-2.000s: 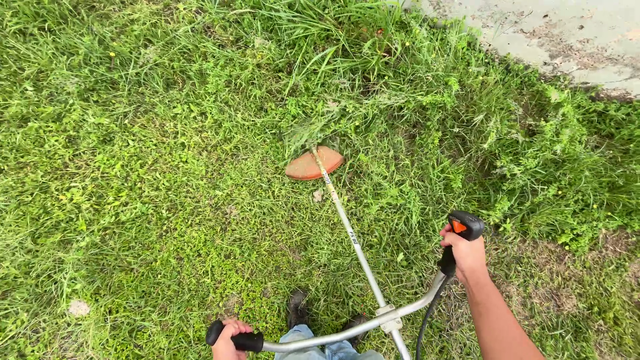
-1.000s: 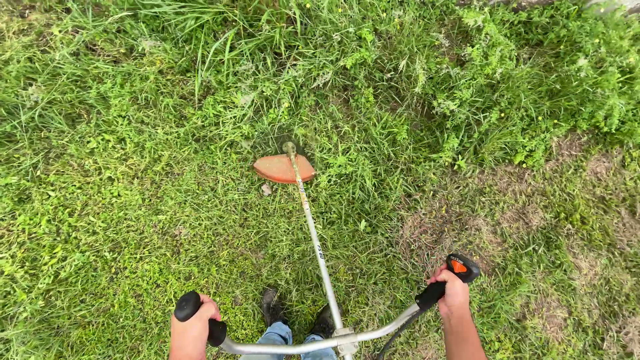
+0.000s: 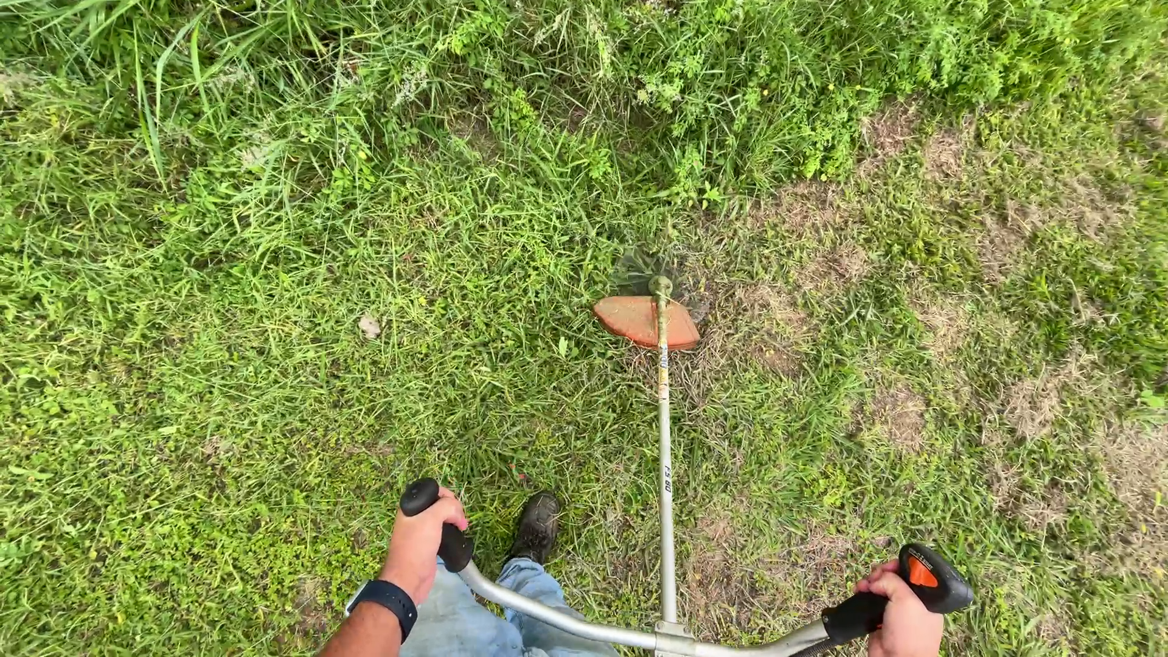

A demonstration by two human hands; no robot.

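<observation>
A brush cutter with a silver metal shaft [image 3: 666, 511] points away from my body over short grass. Near its far end sits an orange guard [image 3: 639, 321], with the round cutting head [image 3: 661, 286] just beyond it and a dark blur around the head. My left hand [image 3: 420, 547] is closed around the left black grip of the bent metal handlebar [image 3: 557, 620]. At lower right, my right hand [image 3: 903, 616] holds the right black control grip [image 3: 935, 579], which has an orange part. The cutting line or blade itself cannot be made out.
Taller grass and weeds [image 3: 776, 100] stand across the top. Dry brown patches [image 3: 899, 415] lie in the grass at right. A small pale stone or clod [image 3: 369, 326] is left of the guard. My dark shoe [image 3: 536, 527] and jeans [image 3: 456, 620] show below.
The view has shifted a lot over the ground. The cutting head has swung right, from beside the small pale lump onto a brown patch. Both hands keep hold of the handlebar grips.
</observation>
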